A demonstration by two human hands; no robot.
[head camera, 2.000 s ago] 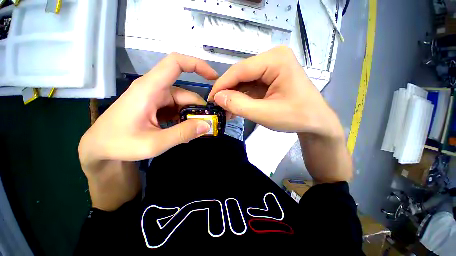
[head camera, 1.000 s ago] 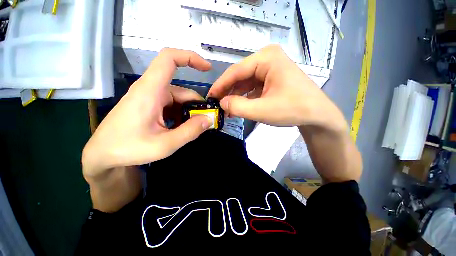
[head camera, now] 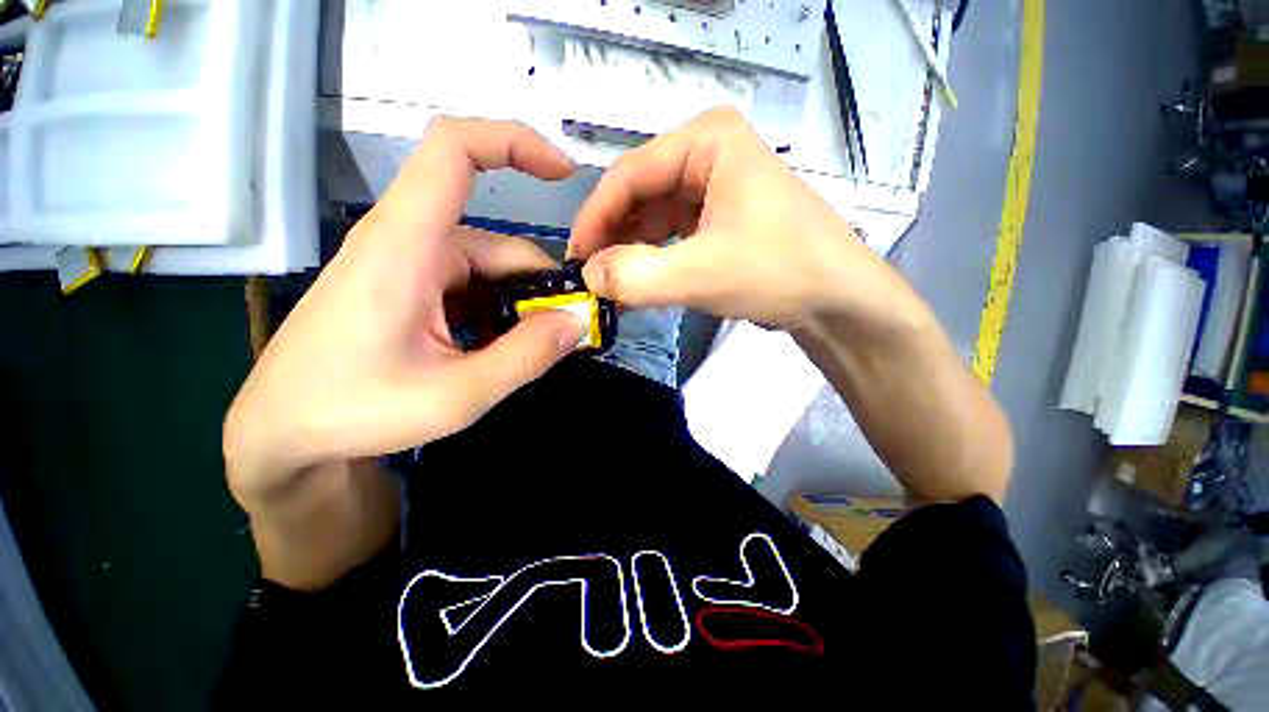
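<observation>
A small black housing (head camera: pixel 607 323) is held above my lap, with a silver-white battery with yellow tape edges (head camera: pixel 557 302) in it. My left hand (head camera: pixel 376 313) grips the housing, its thumb lying on the battery and its index finger raised clear. My right hand (head camera: pixel 738 230) has thumb and index finger pinched at the housing's upper right edge. A small dark part shows at these fingertips, too small to name. My fingers hide the housing's left side and underside.
A white blister tray (head camera: pixel 285 153) with yellow-edged pieces is at upper left. A white perforated bench (head camera: pixel 459 63) stands ahead, with black tweezers (head camera: pixel 845 91) and a pale stick (head camera: pixel 921 49) at its right. White boards (head camera: pixel 1134 341), a cardboard box (head camera: pixel 849 522) and a person's sleeve (head camera: pixel 1232 633) are at right.
The housing has shifted slightly left and up and is tilted differently. My right hand has moved slightly left and up, still at its upper right edge. My left index finger is higher.
</observation>
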